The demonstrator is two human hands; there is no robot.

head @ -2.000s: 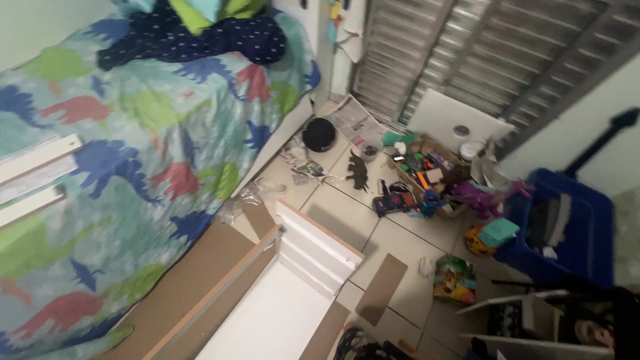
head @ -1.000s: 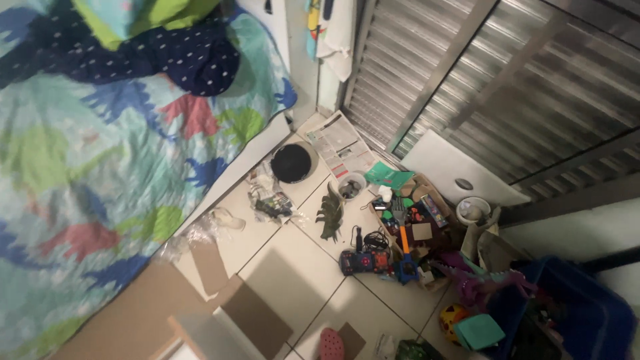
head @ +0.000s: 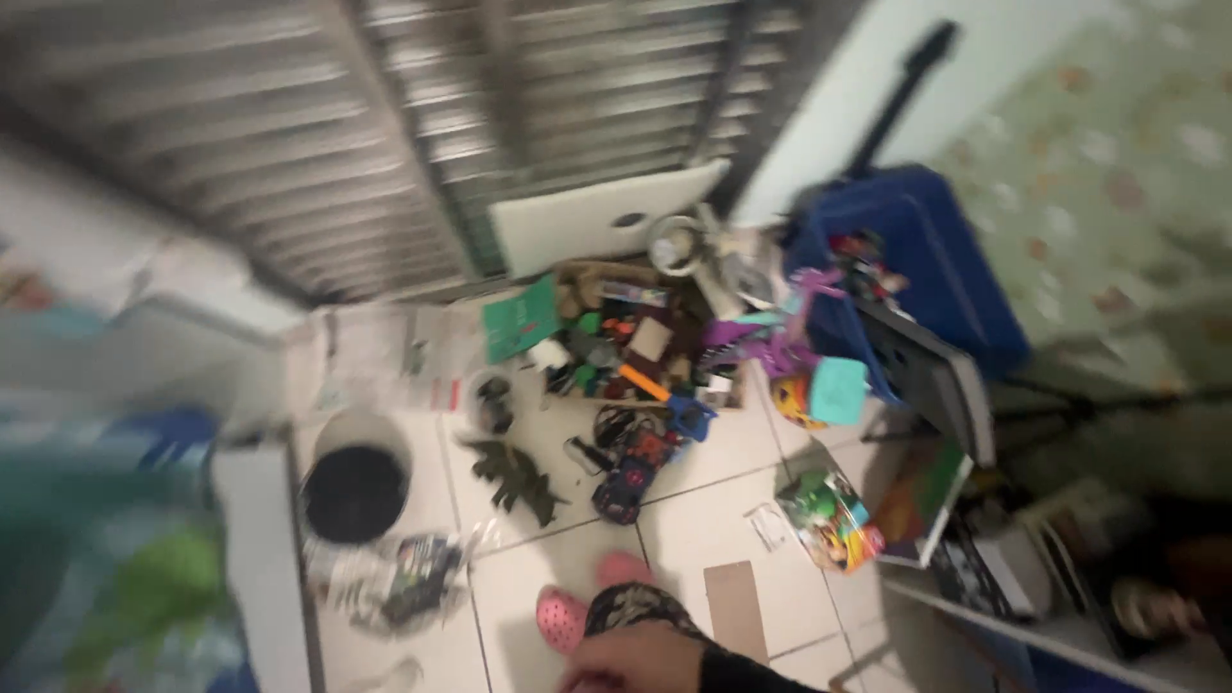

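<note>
One bare hand shows at the bottom middle, blurred, below a dark sleeve or patterned cloth; from its arm coming in at the right it looks like my right hand. Its fingers run off the lower edge, so what they do is hidden. My left hand is out of view. Just above the hand are pink clogs on the tiled floor. Farther up lie a toy car, a green toy dinosaur and a cardboard box of mixed toys with an orange and blue toy on its edge.
A black round object and plastic bags lie beside the bed. At the right stand a blue bin and a shelf. A white panel leans on the metal shutter. A cardboard piece lies on the floor.
The view has swung to the right, away from the bed. A hand now shows at the bottom; the white panelled furniture piece on the floor has left the view.
</note>
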